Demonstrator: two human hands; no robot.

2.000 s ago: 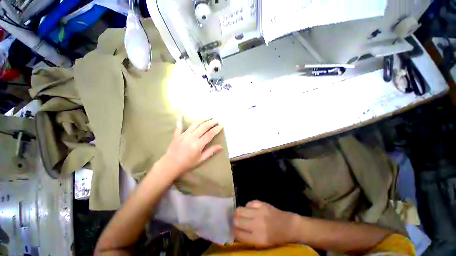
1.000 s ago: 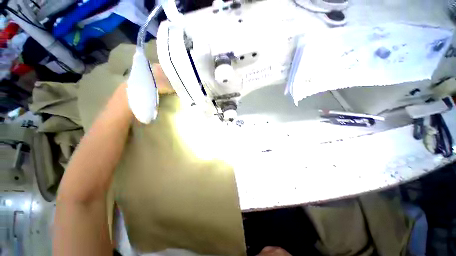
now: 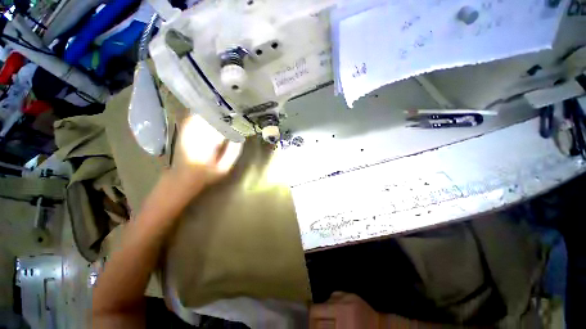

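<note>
A khaki garment panel (image 3: 238, 238) lies from the machine head down over the table's front edge, with white cloth (image 3: 257, 313) along its lower end. My left hand (image 3: 209, 144) is on the khaki cloth just left of the needle area, blurred and washed out by the lamp glow; its grip cannot be made out. My right hand (image 3: 344, 311) is at the bottom edge beside the panel's lower right corner, partly cut off, with fingers curled. The presser foot area (image 3: 277, 142) is partly hidden by the machine head.
The white sewing machine (image 3: 308, 38) bears paper notes (image 3: 443, 45). A lamp (image 3: 148, 112) hangs left of its head. Pens (image 3: 450, 119) and dark-handled scissors (image 3: 559, 125) lie under the arm. More khaki cloth is heaped at left (image 3: 90, 186) and below the table at right (image 3: 450, 270).
My left hand has moved from the middle of the panel up to beside the needle area. My right hand stays low by the panel's corner. The camera view has shifted.
</note>
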